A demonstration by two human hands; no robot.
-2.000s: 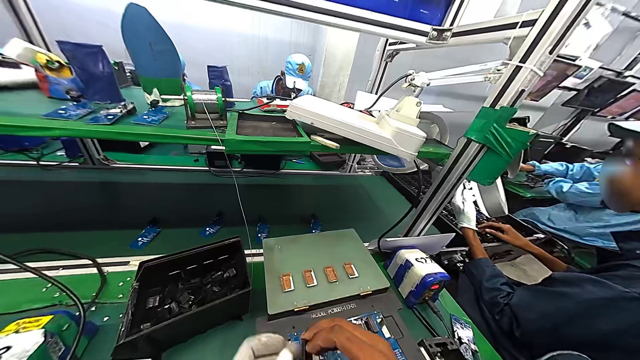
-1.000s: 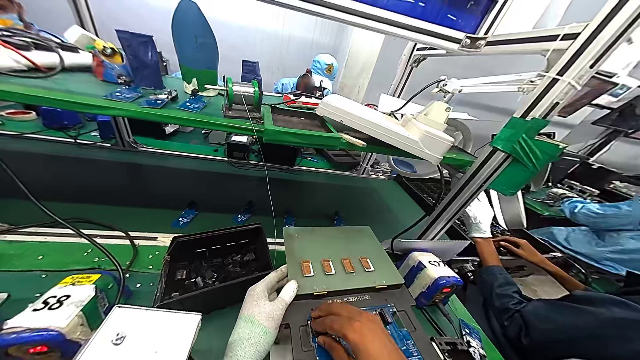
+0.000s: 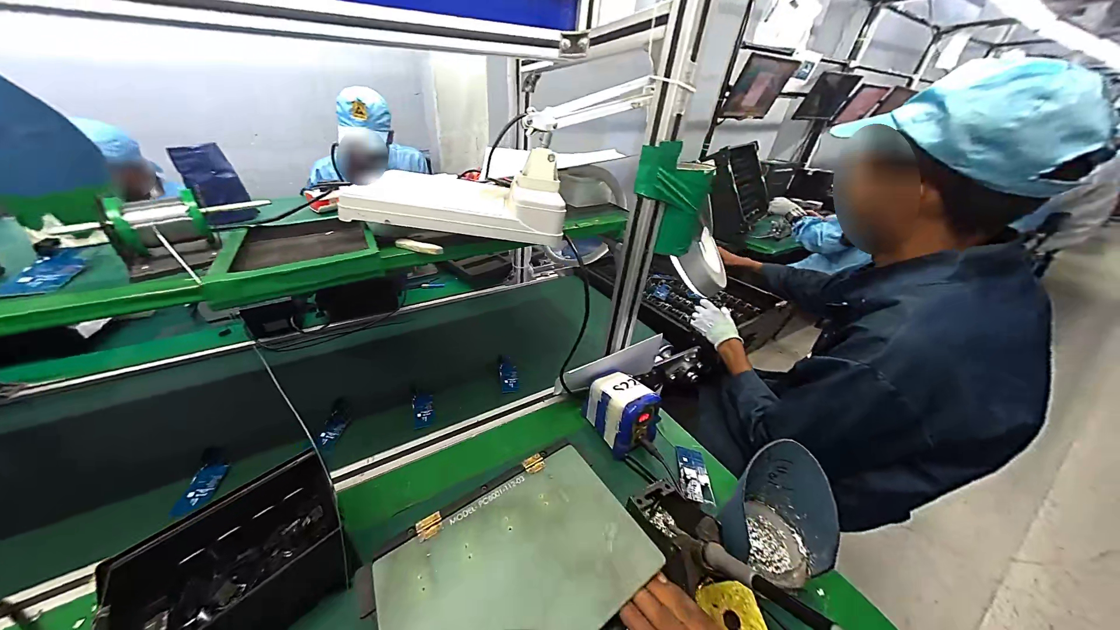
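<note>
A hinged fixture with a pale green lid (image 3: 516,542) lies on the green bench, its lid down. My right hand (image 3: 667,605), bare, rests its fingers at the lid's lower right corner; the rest of it is cut off by the frame. My left hand is out of view. Close to my right hand are a soldering iron in its holder (image 3: 744,560), a yellow sponge (image 3: 731,605) and a blue cup of solder bits (image 3: 783,516). A black bin (image 3: 227,551) of small black parts stands left of the fixture.
Behind the fixture, blue circuit boards (image 3: 423,409) lie along a green conveyor (image 3: 376,376). A blue and white taped box (image 3: 621,413) stands by an upright metal post (image 3: 652,262). A white magnifier lamp (image 3: 455,206) hangs over the shelf. A co-worker (image 3: 892,350) sits close on the right.
The fixture's lid, raised earlier with several copper-coloured pieces showing, is now down. My gloved left hand has left the view. The view has swung to the right.
</note>
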